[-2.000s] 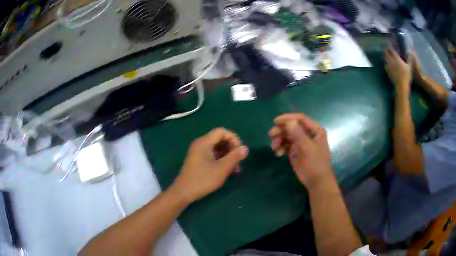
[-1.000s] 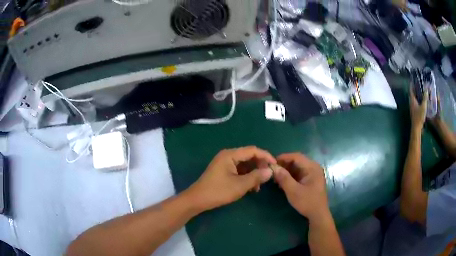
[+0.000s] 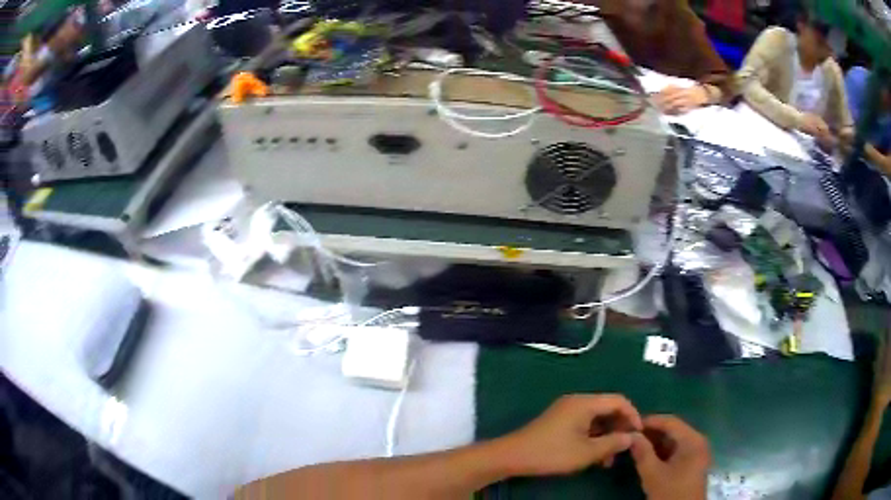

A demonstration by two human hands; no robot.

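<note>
My left hand [image 3: 576, 435] and my right hand [image 3: 672, 457] meet fingertip to fingertip over the green mat [image 3: 547, 376], low in the view. The thumb and index finger of each are pinched together. Whatever may be between the fingertips is too small and blurred to make out. The lower part of my right hand is cut off by the bottom edge. A small white adapter [image 3: 660, 351] lies on the mat beyond my hands, left of a black flat pouch [image 3: 696, 322].
White charger [image 3: 377, 355] and grey-white case [image 3: 109, 332] lie on white sheeting [image 3: 234, 391]. A black box [image 3: 479, 317] sits under the shelf below the large instrument [image 3: 440, 161]. Circuit boards [image 3: 772, 259] lie at right. Coworkers sit across the bench; a forearm [image 3: 868, 430] shows at right.
The view has swung up and left, showing more instruments and coworkers. My hands were apart two seconds ago, then came together, and now appear lower and farther right.
</note>
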